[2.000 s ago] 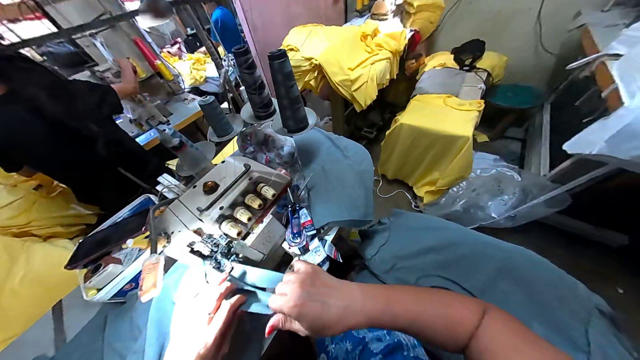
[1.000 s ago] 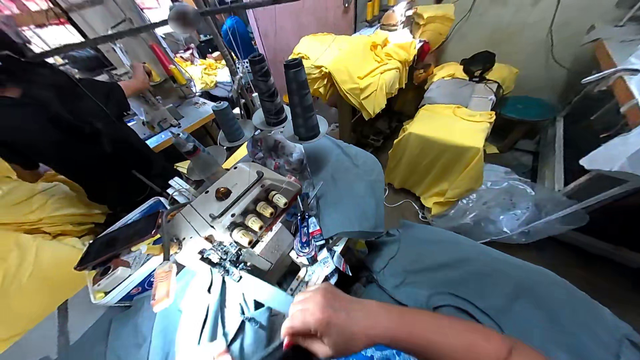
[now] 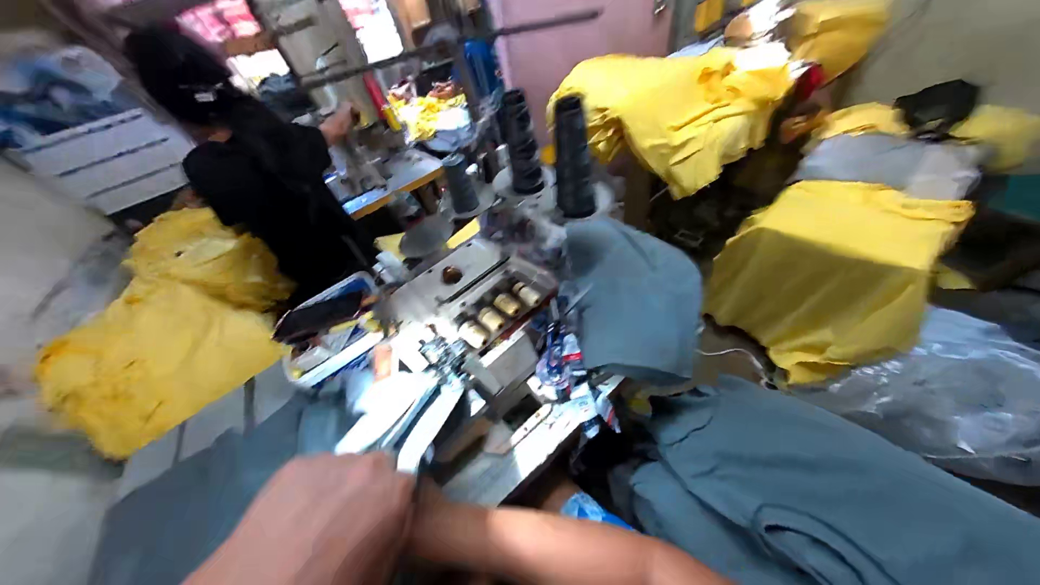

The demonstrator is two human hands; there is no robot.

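Observation:
Two blurred bare limbs meet at the lower middle. My left hand (image 3: 325, 516) appears at the bottom left of centre, its fingers not distinguishable. My right hand (image 3: 455, 520) seems to lie against it, mostly hidden, its forearm reaching to the lower right. Whether either holds cloth is unclear. Just beyond them, brightly lit grey-blue fabric strips (image 3: 426, 422) run from the presser-foot area of an overlock sewing machine (image 3: 447, 284). Tension dials (image 3: 491, 317) line its front. Dark thread cones (image 3: 574, 158) stand behind it. More grey-blue fabric (image 3: 203, 496) lies left of the hands.
A tray (image 3: 333, 357) of small items sits left of the machine. Grey-blue garments (image 3: 812, 487) fill the lower right; another grey-blue cloth (image 3: 634, 292) hangs behind. Yellow fabric piles (image 3: 179, 325) stand left and right. A person in black (image 3: 268, 179) works at the upper left.
My hands have moved away from the machine toward the bottom of the view, the right arm now lower and further left. The view has swung left.

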